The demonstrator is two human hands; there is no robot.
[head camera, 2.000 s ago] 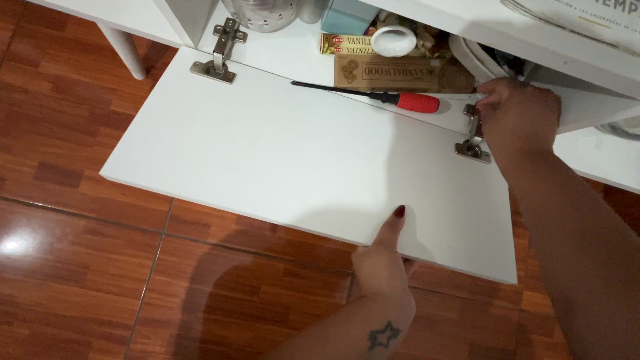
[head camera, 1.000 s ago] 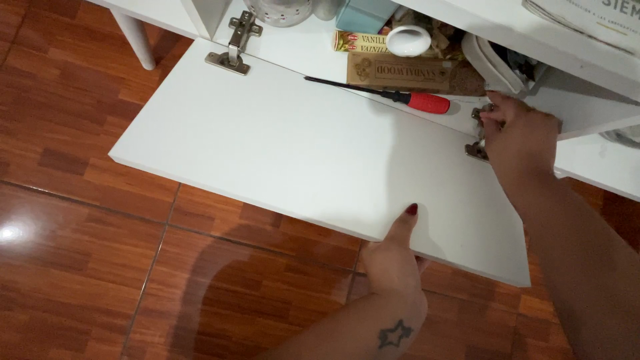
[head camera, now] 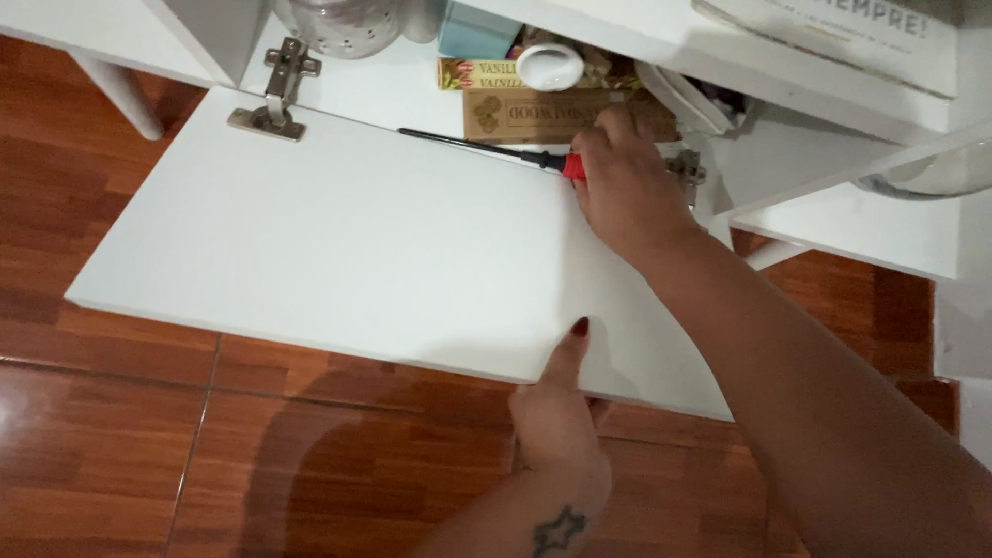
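Note:
A white cabinet door panel (head camera: 372,240) lies folded down, joined to the cabinet by a metal hinge (head camera: 280,93) at left and another hinge (head camera: 687,172) at right, partly behind my right hand. My left hand (head camera: 562,418) holds the panel's front edge, thumb on top and fingers underneath. My right hand (head camera: 632,174) has its fingers around the red handle of a screwdriver (head camera: 535,158), whose black shaft points left along the seam between panel and cabinet floor.
Inside the cabinet are a cardboard incense box (head camera: 504,116), a yellow incense box (head camera: 457,74), a small white round dish (head camera: 550,67), a blue box (head camera: 477,31) and a glass jar (head camera: 341,23). A book (head camera: 837,43) lies on the shelf above. White legs (head camera: 120,93) stand on the tiled floor.
My right hand has moved left from the right hinge onto the screwdriver's handle and closed on it. My left hand still holds the panel's front edge.

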